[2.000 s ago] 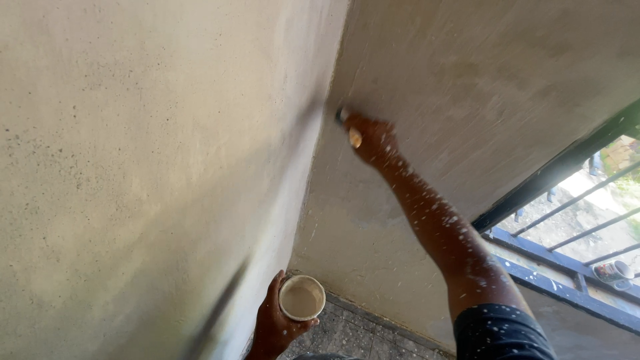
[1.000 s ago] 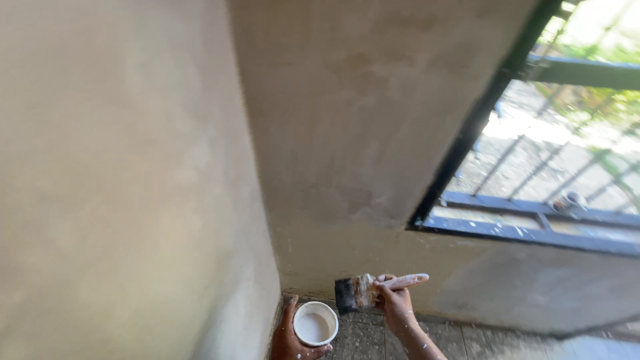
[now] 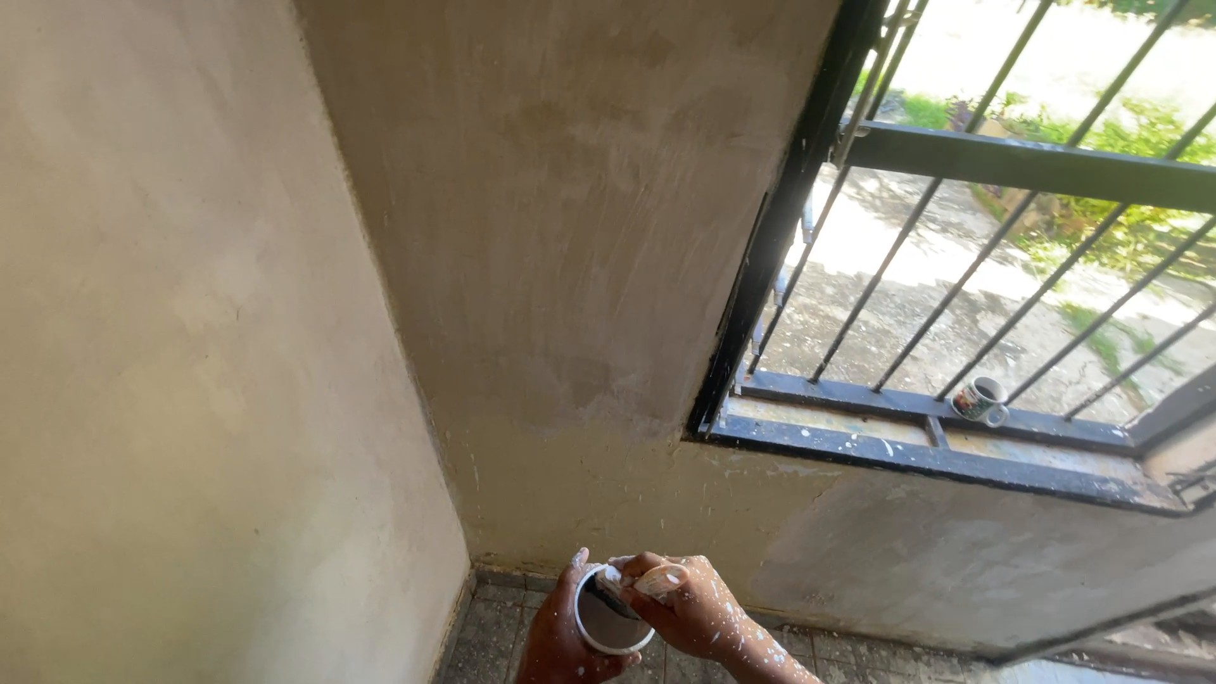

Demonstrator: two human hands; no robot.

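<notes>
Near the bottom middle, my left hand (image 3: pixel 560 627) is wrapped around a white plastic tub (image 3: pixel 616 649), whose inside looks greyish. My right hand (image 3: pixel 686 608), speckled with white paint, grips a paintbrush by its pale handle (image 3: pixel 662 579). The brush's dark bristles (image 3: pixel 608 594) are down inside the tub, against its upper rim, and their tips are hidden. Beyond both hands the two plastered walls meet in a corner; the back wall (image 3: pixel 570 237) has darker, streaky patches.
On the right is a barred window with a black metal frame (image 3: pixel 855 446) spotted with paint. A patterned mug (image 3: pixel 979 400) stands on its ledge by the bars. The left wall (image 3: pixel 190 332) runs close beside me, and grey floor tiles (image 3: pixel 494 617) show below.
My right hand has come down from the back wall to the tub, and the brush, above and beside the tub a second ago, is now inside it. The view has swung right, towards the window.
</notes>
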